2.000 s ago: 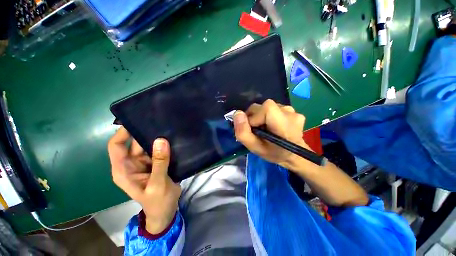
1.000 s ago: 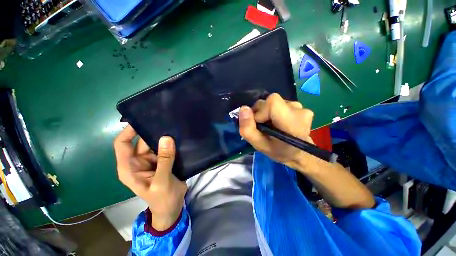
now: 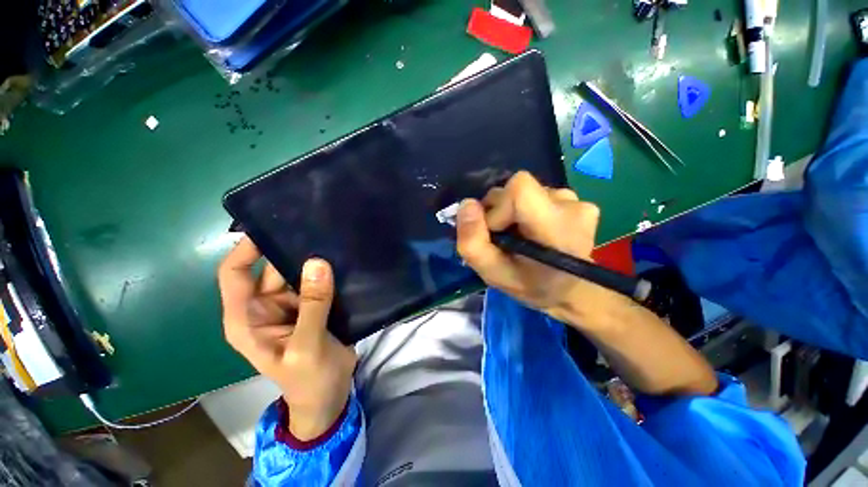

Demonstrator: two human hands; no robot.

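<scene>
A tablet (image 3: 362, 190) with a glossy black screen is held tilted over the bench's front edge. My left hand (image 3: 290, 328) grips its lower left edge, with the thumb on the screen and the fingers partly hidden behind it. My right hand (image 3: 528, 243) holds a thick black pen-like stick (image 3: 571, 268) and rests on the screen's right part. A small white label (image 3: 447, 213) shows at my right thumb tip. The stick's tip is hidden by my fingers.
Blue triangular picks (image 3: 594, 158) and tweezers (image 3: 633, 124) lie right of the tablet. A red block (image 3: 500, 31) lies behind it. A wrapped blue tray (image 3: 228, 14) is at the back left. An opened tablet (image 3: 33, 304) with a white cord (image 3: 143, 421) is at far left. A person's blue sleeve (image 3: 761, 247) is at right.
The whole view has shifted slightly, so the tablet and hands appear a little further right. My right hand and the stick have moved only slightly on the screen. Both grips are unchanged.
</scene>
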